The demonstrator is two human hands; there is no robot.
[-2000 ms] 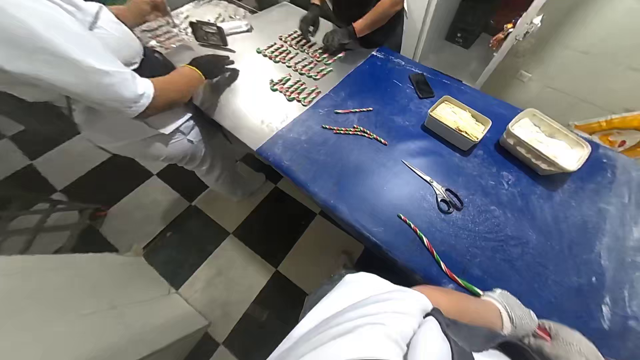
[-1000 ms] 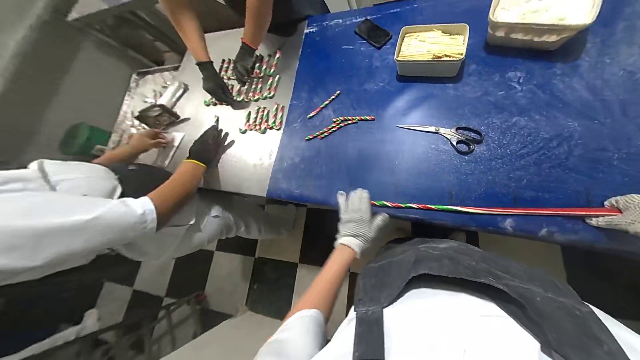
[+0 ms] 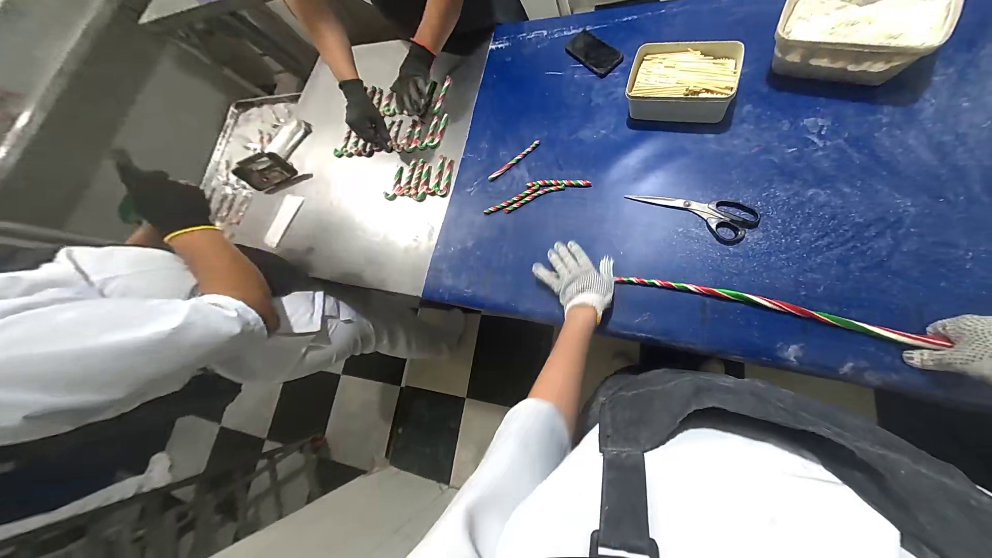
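A long twisted rope of red, green and white candy [image 3: 763,301] lies along the near edge of the blue table. My right hand [image 3: 955,346], in a white knit glove, grips its thick right end at the frame's edge. Beside the thin left end, my left hand [image 3: 577,277], gloved alike, rests flat on the table with fingers spread. Black-handled scissors [image 3: 709,213] lie beyond the rope, blades pointing left. Several short twisted candy sticks [image 3: 535,191] lie up and left of my left hand, some of them touching one another.
On the blue table [image 3: 837,201] are a phone [image 3: 594,53], a container of thin sticks [image 3: 683,107] and a tub of white powder [image 3: 841,62]. Two co-workers with black gloves stand at the steel table [image 3: 341,225], which holds rows of candy canes [image 3: 422,178] and a tray [image 3: 232,124].
The view has swung far round since the earliest frame. Two seconds ago both my hands were together at the rope's thick end; now my left hand is at its thin end. The rope looks more tightly twisted.
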